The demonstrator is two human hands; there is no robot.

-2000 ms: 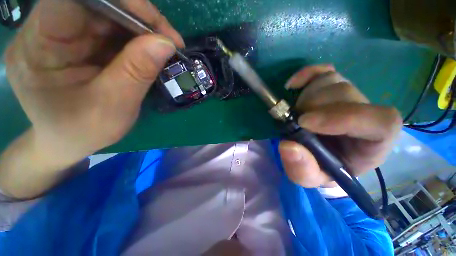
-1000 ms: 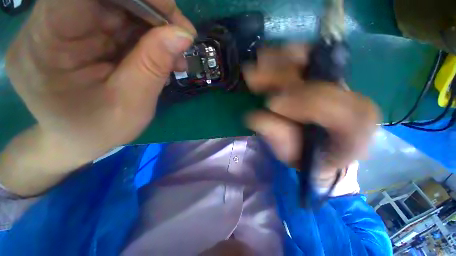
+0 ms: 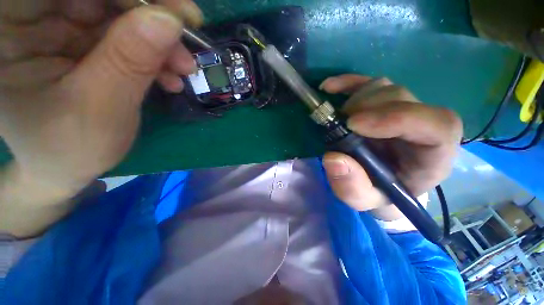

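Note:
A small black device housing [image 3: 250, 89] lies open on a flat black fixture [image 3: 291, 36]. Its circuit board [image 3: 218, 77] shows a green square, a white patch, tiny silver parts and red wires. My right hand [image 3: 399, 134] holds the black handle of a soldering iron [image 3: 382, 176]; the tip is over the fixture's ring, just beyond the housing's upper right rim. My left hand [image 3: 89, 77] holds thin metal tweezers [image 3: 195, 39], their end at the housing's top edge. My left palm is cut off by the picture's left edge.
A green mat [image 3: 393, 65] covers the bench. A brown round tub [image 3: 507, 27] stands at the upper right. A yellow tray [image 3: 529, 89] and black cables [image 3: 498, 134] are at the right edge. Metal racks [image 3: 498, 238] stand beyond the bench, lower right.
The iron swung up and blurred a second ago, then came back with its tip near the housing. My left hand has moved left, uncovering more of the board.

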